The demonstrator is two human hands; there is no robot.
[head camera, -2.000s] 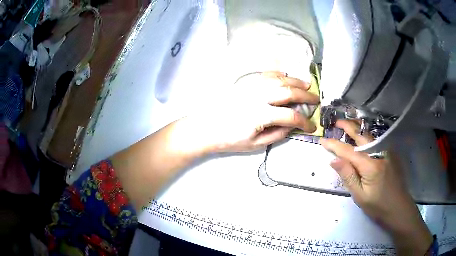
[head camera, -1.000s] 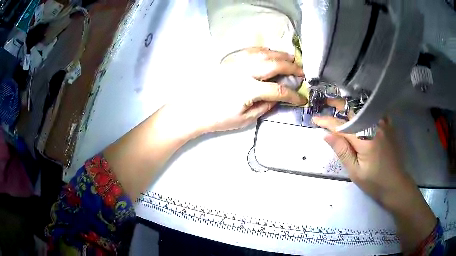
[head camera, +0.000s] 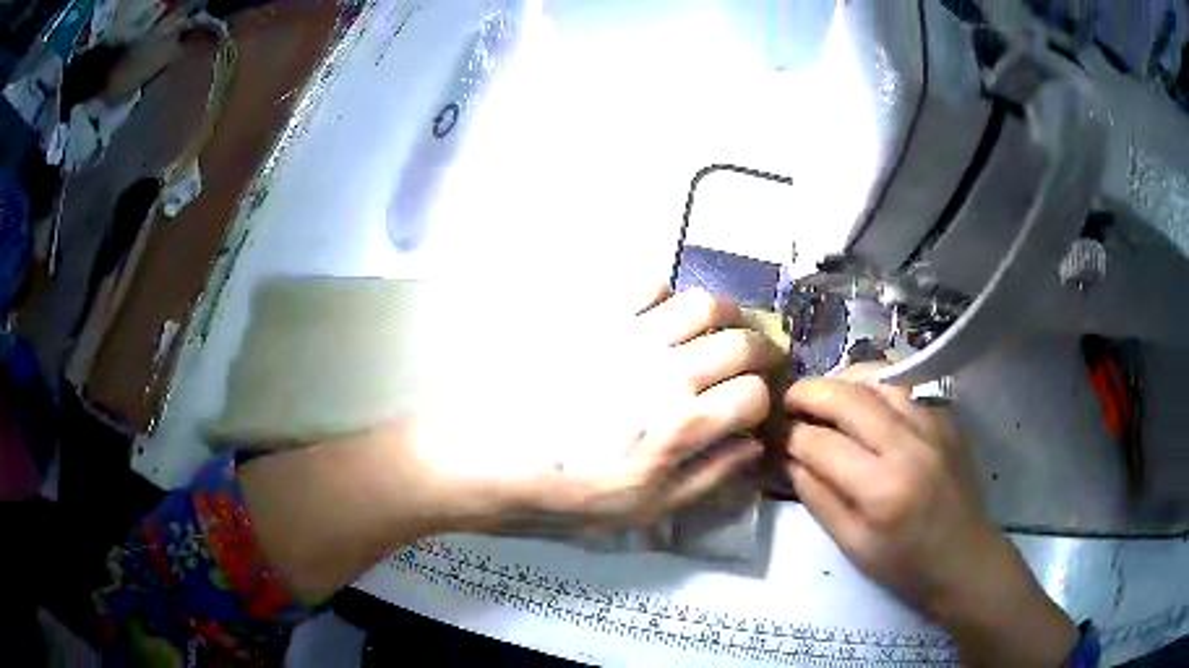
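Note:
The olive cloth piece (head camera: 326, 352) lies flat at left, its middle washed out by glare under my left forearm. A small yellow-green edge shows at my left fingertips, and a grey-brown cloth part (head camera: 720, 529) hangs below them. My left hand (head camera: 665, 405) has its fingers curled on the cloth just left of the presser foot (head camera: 819, 326). My right hand (head camera: 887, 483) pinches the cloth edge beside it, fingertips nearly touching the left ones. The cloth between the fingers is mostly hidden. A blue-violet plate (head camera: 730, 277) shows behind my left hand.
The pale grey sewing machine head (head camera: 965, 170) fills the upper right. Orange-red snips (head camera: 1111, 392) lie on the machine bed at right. A brown board (head camera: 248, 144) with mixed cloth and scraps is at left. A printed ruler scale (head camera: 587, 607) follows the table's front edge.
The olive cloth has gone from behind my left hand to the left, over the table. My left hand has moved nearer the table front and my hands have come together before the foot.

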